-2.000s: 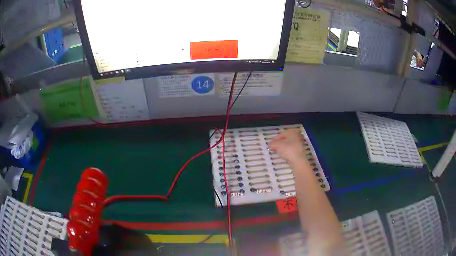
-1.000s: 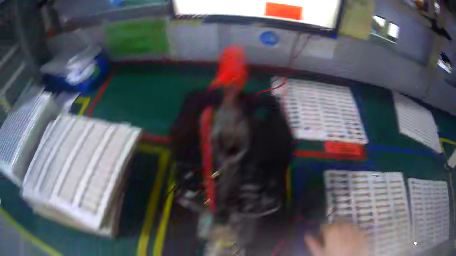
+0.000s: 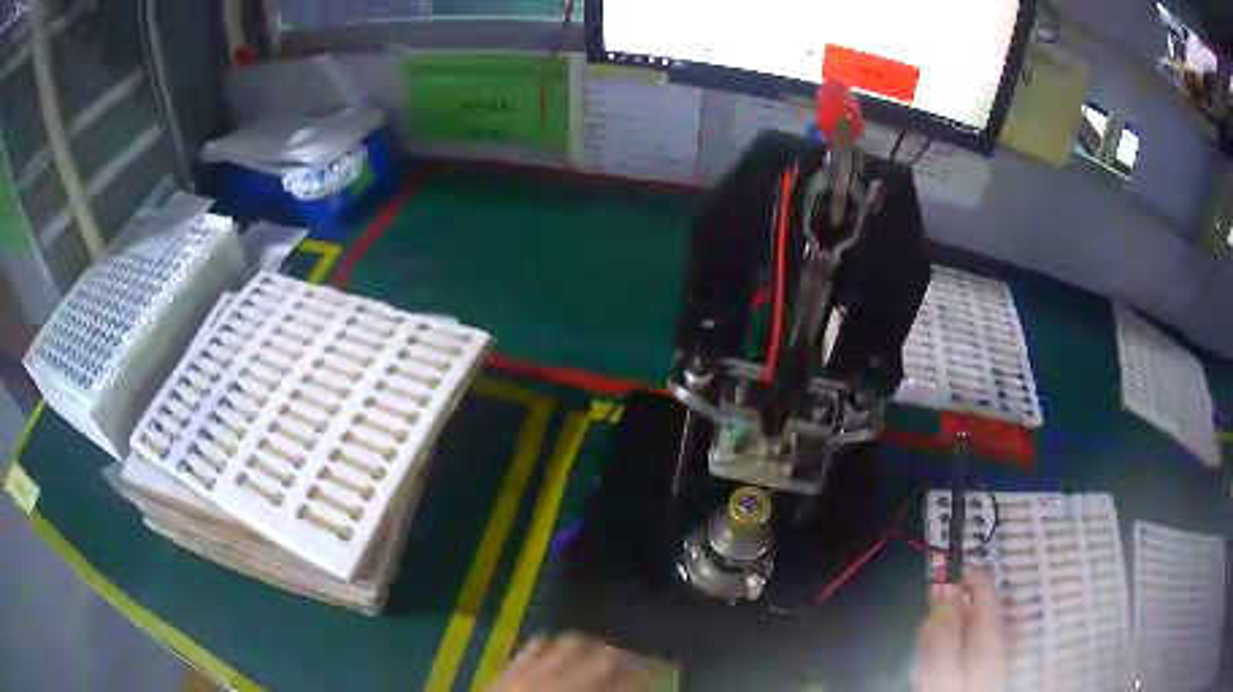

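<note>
My right hand (image 3: 963, 633) is at the lower right, cut off by the bottom edge, with its fingers closed on a slim dark rod (image 3: 957, 521) that points away from me over a white parts tray (image 3: 1068, 581). A thin dark loop shows around the rod. My left hand (image 3: 575, 665) is blurred and mostly cut off at the bottom edge; its fingers and any held part are hidden. Between and beyond the hands stands the black test fixture (image 3: 723, 257) with its red lever grip (image 3: 838, 108) raised. The round metal base piece (image 3: 730, 548) with a brass-coloured centre sits in front.
A stack of slotted trays (image 3: 318, 419) and a taller white stack (image 3: 129, 325) stand left. Single trays lie behind the fixture (image 3: 967, 345), far right (image 3: 1166, 379) and lower right (image 3: 1179, 602). A blue bin (image 3: 325, 196) is rear left. The monitor (image 3: 811, 41) shows a red block.
The view has swung left and down to the fixture and tray stacks. My right hand has left the centre tray for the lower-right tray, and the dark rod now shows in it. My left hand has appeared.
</note>
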